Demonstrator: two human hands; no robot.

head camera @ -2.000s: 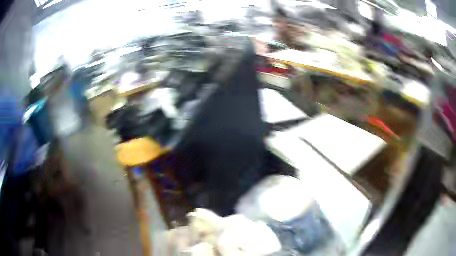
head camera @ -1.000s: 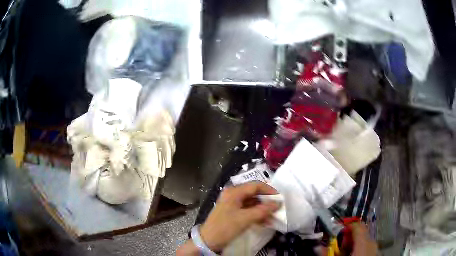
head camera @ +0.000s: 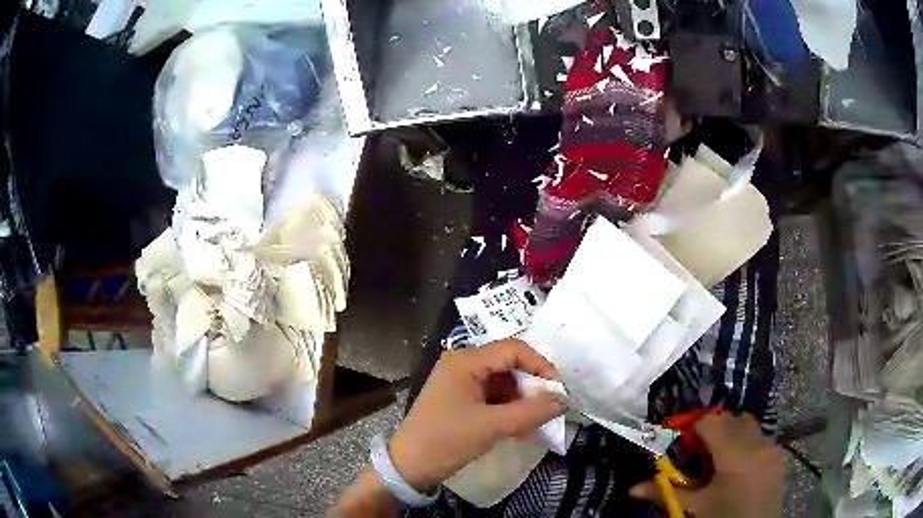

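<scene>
My left hand [head camera: 486, 400], with a pale band at the wrist, pinches the corner of a white cut piece [head camera: 552, 425] over the lap. My right hand [head camera: 734, 465] holds scissors [head camera: 663, 445] with red and yellow handles; the blades point left, toward the pinched piece, and touch cannot be told. White pieces [head camera: 627, 293] lie fanned on the lap just beyond the hands. Cream pieces [head camera: 719, 228] lie behind them, with a narrow white tie [head camera: 698, 209]. A printed ticket [head camera: 501, 307] lies left of the white pieces. The striped lap cloth [head camera: 729, 349] is underneath.
Red patterned cloth [head camera: 612, 167] with white slivers lies beyond the lap. A metal tray [head camera: 435, 121] is at top centre. A large cream bundle [head camera: 248, 369] and a plastic bag [head camera: 228, 91] rest on the left board [head camera: 132, 405]. Stacked pieces [head camera: 880, 293] stand at right.
The view swung from the room down to the lap, then steadied. Since one second ago, the scissors' blades show more clearly, extending left toward the piece my left hand still pinches.
</scene>
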